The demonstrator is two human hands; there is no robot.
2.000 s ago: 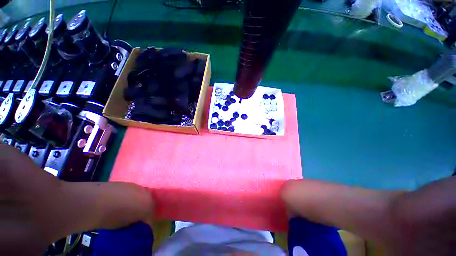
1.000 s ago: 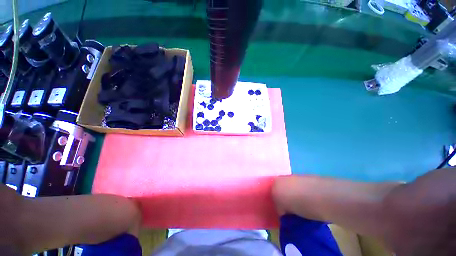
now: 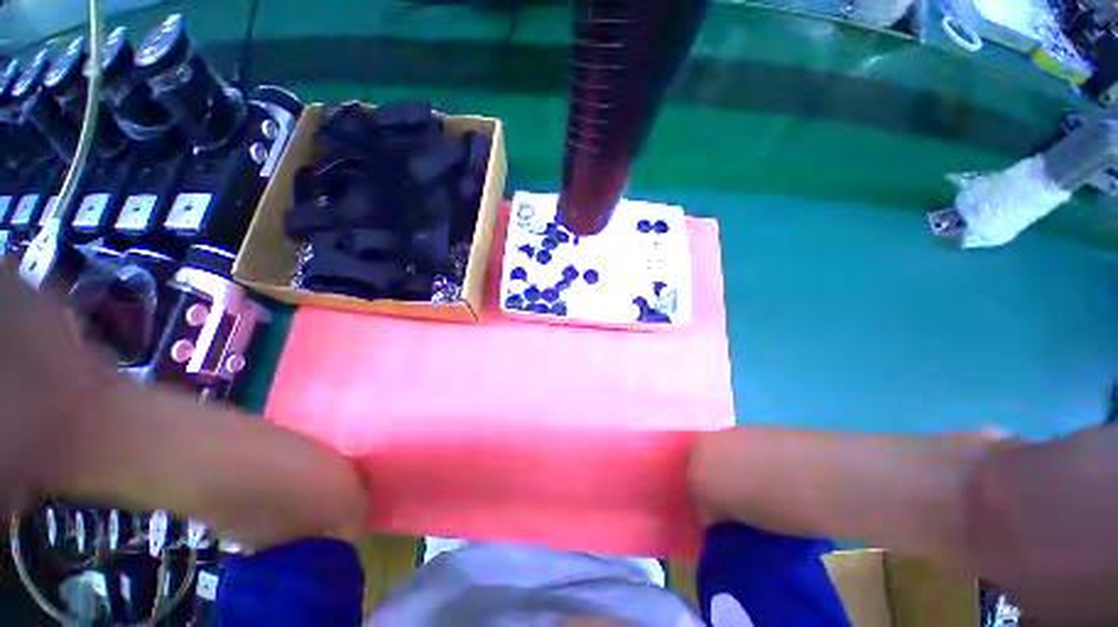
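Observation:
My left hand (image 3: 39,390) is large, blurred and cut off by the left edge. My right hand (image 3: 1052,517) is blurred and cut off by the right edge. The fingers of both are not visible, so I cannot tell if they hold anything. My forearms lie over the front of the pink-red mat (image 3: 503,386). A white tray (image 3: 613,294) with scattered small black discs sits on the mat's back part. A cardboard box (image 3: 368,300) heaped with black pieces (image 3: 380,202) stands left of the tray, touching or nearly touching it.
A thick dark cylinder (image 3: 619,110) hangs over the tray's back. Rows of black cameras (image 3: 166,208) stand at left, with a pale cable (image 3: 86,135) over them. A plastic-wrapped metal arm (image 3: 1011,202) is at right on the green bench (image 3: 858,319). More stock shows at bottom left.
The view swung left, then back right, so the bench items shifted in the picture. My left hand and forearm show higher at the left edge than one second ago. The tray and box keep their places.

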